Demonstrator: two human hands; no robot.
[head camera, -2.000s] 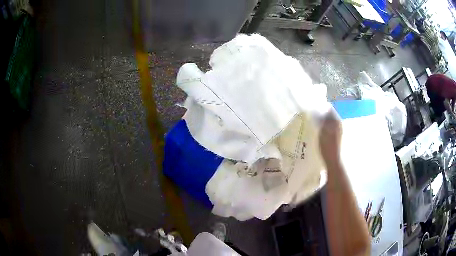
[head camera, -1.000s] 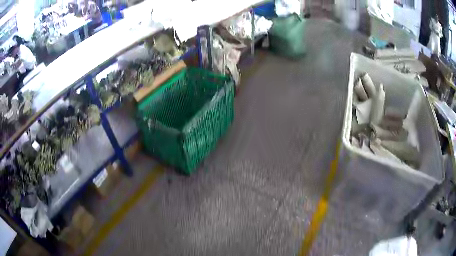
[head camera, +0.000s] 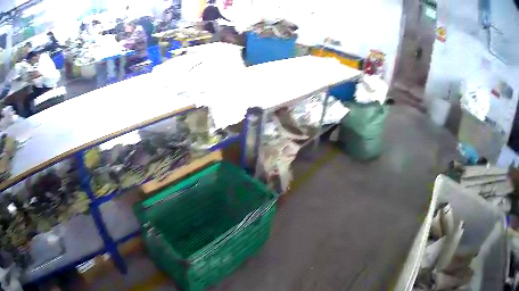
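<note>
Neither of my hands is in the picture. Nearest in front of me a green mesh basket (head camera: 227, 258) stands on the floor beside a long worktable (head camera: 136, 128) with blue legs. The basket's inside shows no contents. The tabletop is pale and overexposed, with a white cloth heap on its far part. Bundles in khaki, green and dark tones (head camera: 131, 165) fill the shelf under the table. The view is somewhat blurred.
A pale bin (head camera: 424, 247) holding beige rolls or bundles stands at the lower right. A green sack (head camera: 365, 129) stands at the table's far end. A blue bin (head camera: 270, 48) stands behind the table. Several people are in the background at upper left.
The view has swung from the white garment heap and my hand to the aisle, then tilted up. The basket and pale bin now sit lower in view. My hand is out of the picture.
</note>
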